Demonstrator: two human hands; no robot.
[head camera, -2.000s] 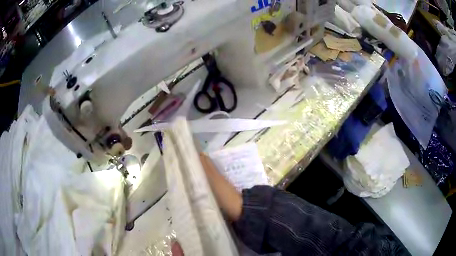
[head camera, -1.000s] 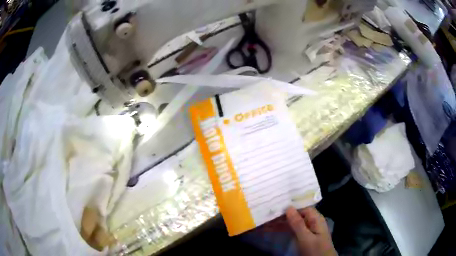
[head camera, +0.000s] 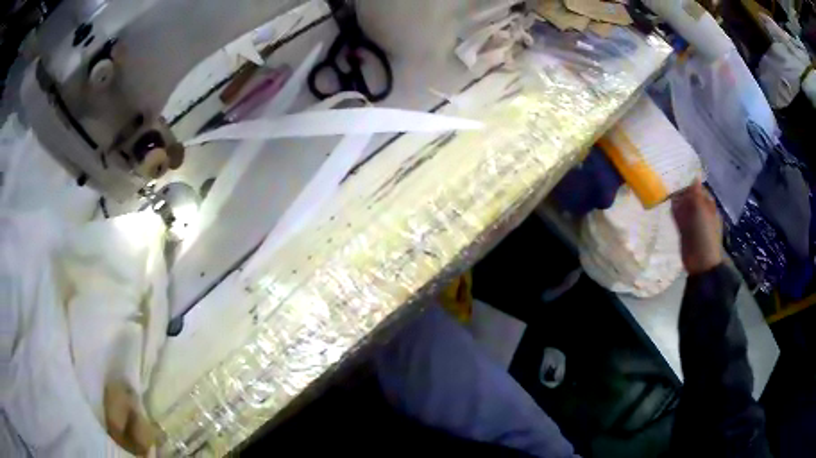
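The notebook, white with an orange band, is at the upper right above the side table. My right hand is shut on its near edge, with the arm stretched out to the right. A brown shape at the lower left edge of the garments looks like my left hand. It is partly covered by white cloth, dim and blurred, and its grip cannot be told. The white-cream garment pile lies left of the lit needle area of the sewing machine.
Black-handled scissors, a pink tool and long white strips lie on the machine bed. Crinkled plastic covers the table's front edge. A white fabric bundle sits on the side table. Brown card pieces lie at the top right.
My right hand has carried the notebook from the table's front edge to the upper right, over the side table. Earlier, a white folded piece was held upright in front of the machine.
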